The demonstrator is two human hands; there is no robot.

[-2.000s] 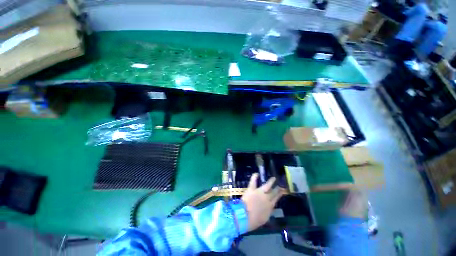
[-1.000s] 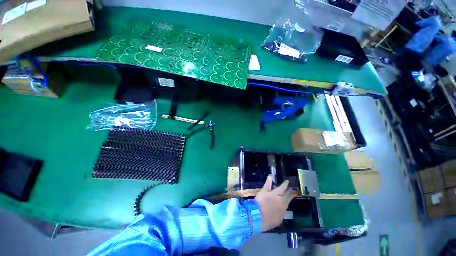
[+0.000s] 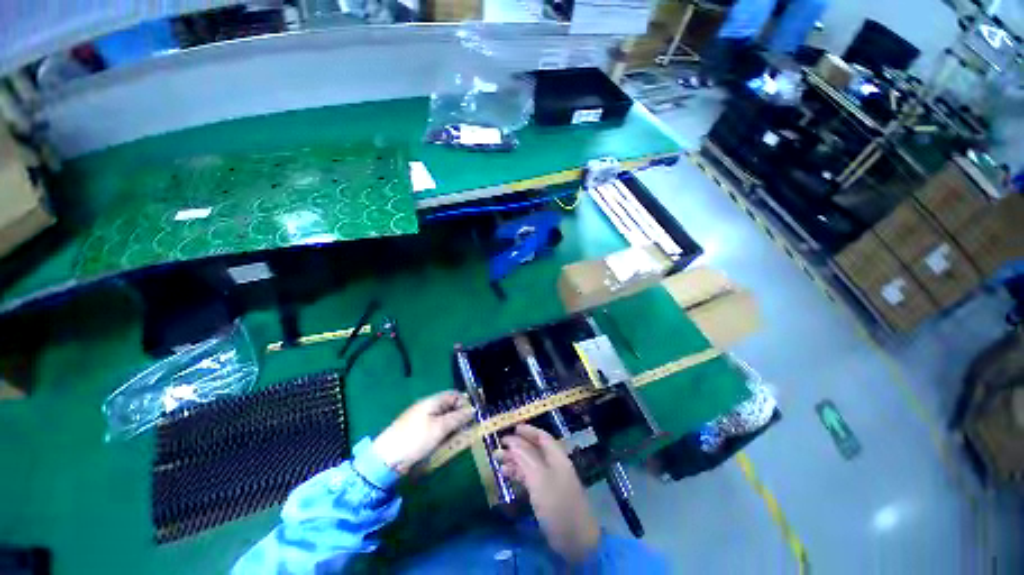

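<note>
The lead cutting/forming machine sits on the green bench, black with metal shafts. Component tape, a long tan strip, runs across it and out to the right. My left hand is at the machine's left edge, its fingers on the tape. My right hand is over the front of the machine, fingertips bent together just below the tape; whether they pinch a part is too small to tell. The hand crank hangs at the machine's front right, untouched. The folded component tape stack lies left of my left hand.
Diagonal cutters and a thin yellow stick lie behind the stack, beside a clear plastic bag. A small cardboard box stands behind the machine. A green circuit board panel overhangs the raised shelf.
The view has turned right. My left hand has moved from on top of the machine to the tape at its left edge. My right hand has come in over the machine's front.
</note>
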